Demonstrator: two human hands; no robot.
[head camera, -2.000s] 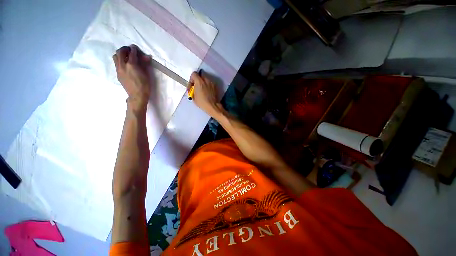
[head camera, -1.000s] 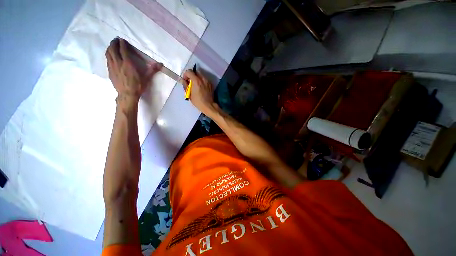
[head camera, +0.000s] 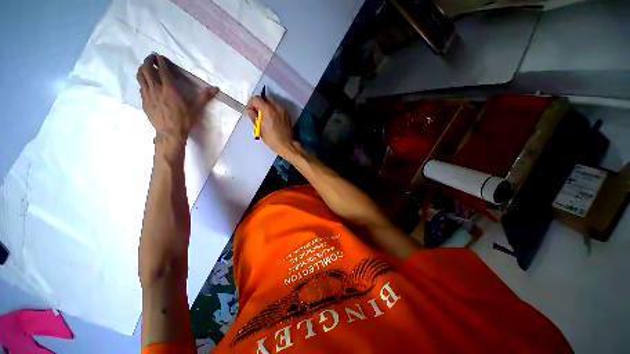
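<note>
A large creased white sheet (head camera: 90, 180) lies on the pale table. My left hand (head camera: 166, 100) lies spread on it, fingertips on one end of a narrow pale tape measure (head camera: 230, 101). The tape runs straight to my right hand (head camera: 271, 124) at the sheet's near edge. My right hand holds the tape's other end between its fingers and also a short yellow pen (head camera: 258, 124) with a black end. A clear ruler with a pinkish grid (head camera: 238, 38) lies across the sheet beyond the tape and past its edge.
Pink cloth (head camera: 34, 328) lies at the table's lower left corner, with a small dark object (head camera: 3, 254) at the left rim. The table edge runs diagonally beside my body. Below it are scraps (head camera: 224, 304), a white roll (head camera: 466, 181), boxes (head camera: 587, 200) and stacked sheets (head camera: 456, 59).
My left hand has gone from bunched fingers to lying flatter and spread on the tape's far end. The view has shifted slightly. The right hand still holds tape and pen.
</note>
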